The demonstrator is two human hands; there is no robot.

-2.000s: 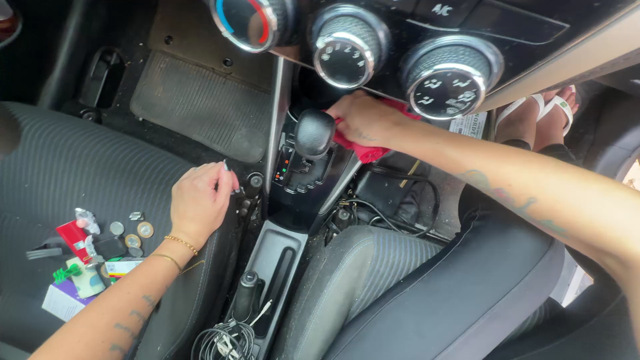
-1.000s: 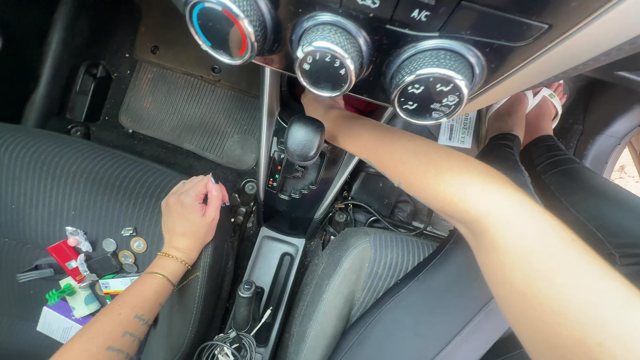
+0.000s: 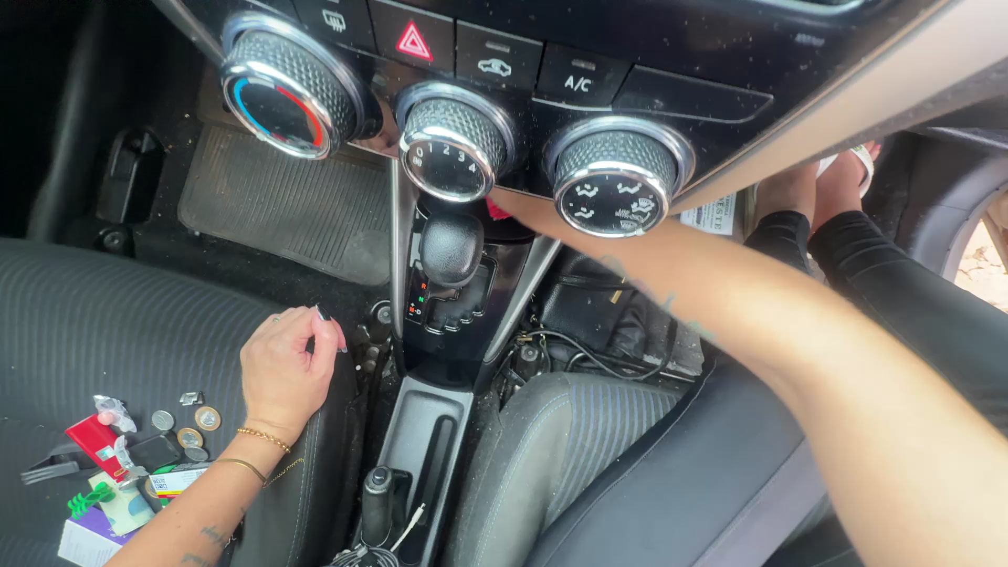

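My right arm reaches under the climate control panel, beyond the gear lever (image 3: 451, 248). Most of my right hand (image 3: 516, 209) is hidden behind the control knobs, and a bit of red cloth (image 3: 498, 209) shows beside it. My left hand (image 3: 287, 358) rests on the edge of the patterned car seat (image 3: 157, 315), its fingers curled; whether anything is inside them cannot be seen. Near my left forearm lie several coins (image 3: 207, 417), a red packet (image 3: 96, 445), a black plastic fork (image 3: 59, 465), a green plastic item (image 3: 90, 499) and a purple and white box (image 3: 90, 539).
The handbrake lever (image 3: 377, 504) and a coiled cable (image 3: 366, 557) are in the centre console. Three round knobs, the middle one (image 3: 453, 146) above the gear lever, jut from the dashboard. A black bag (image 3: 583, 303) with a strap lies in the footwell by my legs.
My right hand has moved from beside the gear lever, where it held the red cloth, to deeper under the panel. My left hand stays at the seat edge. The view has moved nearer the dashboard.
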